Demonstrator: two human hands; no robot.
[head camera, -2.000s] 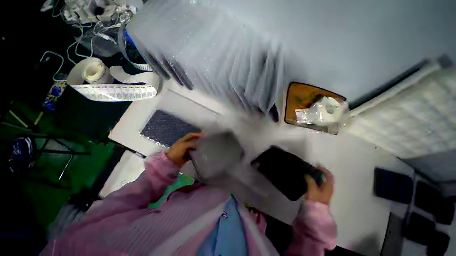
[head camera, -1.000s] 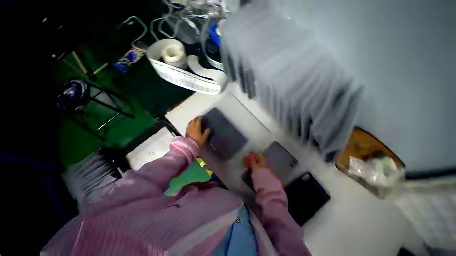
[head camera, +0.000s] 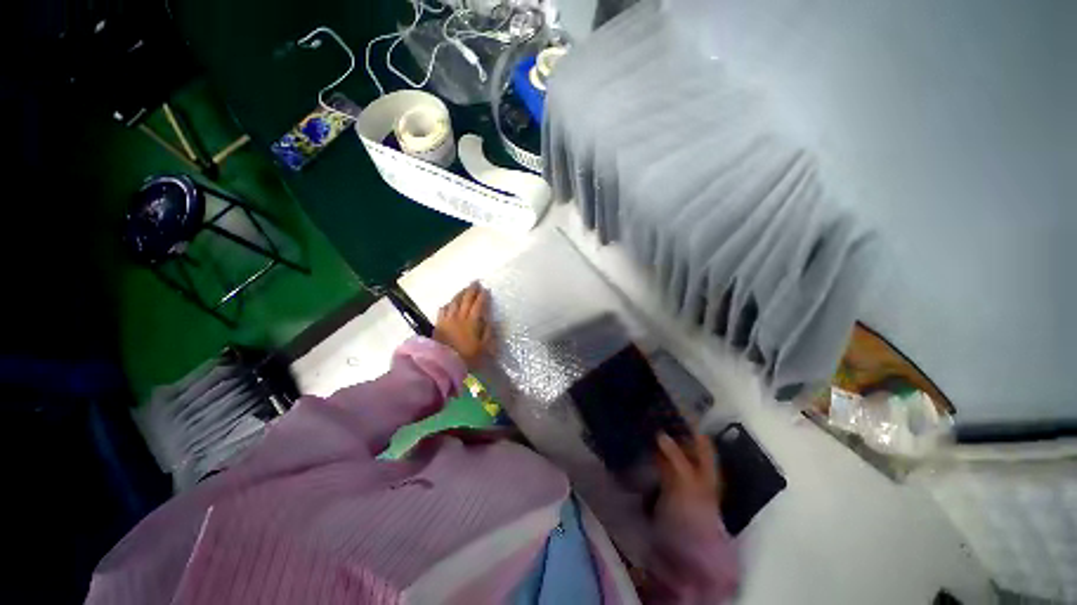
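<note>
A clear, shiny bubble bag (head camera: 532, 310) lies flat on the white bench. My left hand (head camera: 464, 326) is at its left edge, fingers on the plastic. My right hand (head camera: 689, 470) grips the near right end of a dark flat device (head camera: 621, 404), slightly blurred. The device's far end overlaps the bag's right part; whether it is inside the bag, I cannot tell. A grey device (head camera: 683, 381) lies partly hidden behind the held one. A black device (head camera: 749, 475) lies to the right of my right hand.
A row of grey-white sleeves (head camera: 709, 201) stands along the back. A brown tray (head camera: 894, 360) with plastic-wrapped contents is at right. A label roll (head camera: 423, 130) with its curling strip (head camera: 455, 195) lies on the dark green table, near white cables. A stool (head camera: 165, 219) stands on the floor at left.
The view has swung left since the oldest frame. In the last second the dark shape under my left hand has gone from there, leaving clear bag. My right hand has moved right and holds a dark device.
</note>
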